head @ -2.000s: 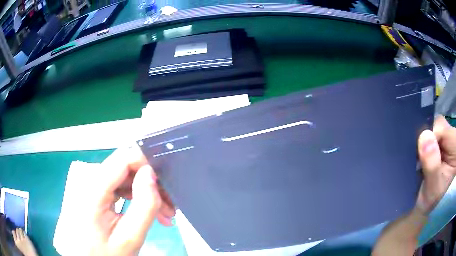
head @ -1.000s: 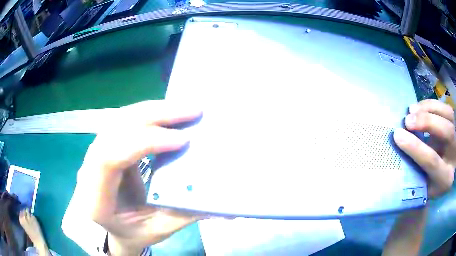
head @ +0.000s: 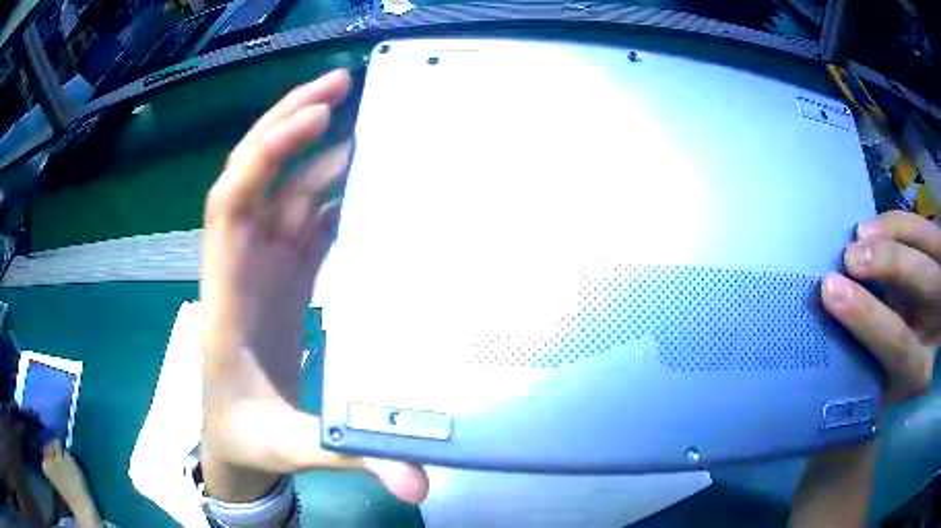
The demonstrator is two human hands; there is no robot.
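A silver-grey laptop bottom cover [head: 578, 392] is held up in front of me, its vented outer face towards me. The upper left of it is washed out by glare. Outlined foot recesses show pale at the lower left, lower right and upper right corners. My left hand [head: 279, 278] is at the cover's left edge, thumb at the lower left corner, fingers raised and spread beside the upper left edge. My right hand [head: 893, 299] grips the right edge, fingertips on the face.
White sheets [head: 170, 423] lie on the teal bench at the left, another white sheet [head: 557, 500] under the cover. A pale ribbed strip [head: 114, 258] crosses the left. Another person's hand [head: 67, 480] is at the lower left by a white-framed panel [head: 49, 397]. Yellow items [head: 908, 180] stand upper right.
The cover was turned from its dark inner face to its outer face. Since the last earlier frame my left fingers have moved off the face to the left edge, uncovering the lower left recess.
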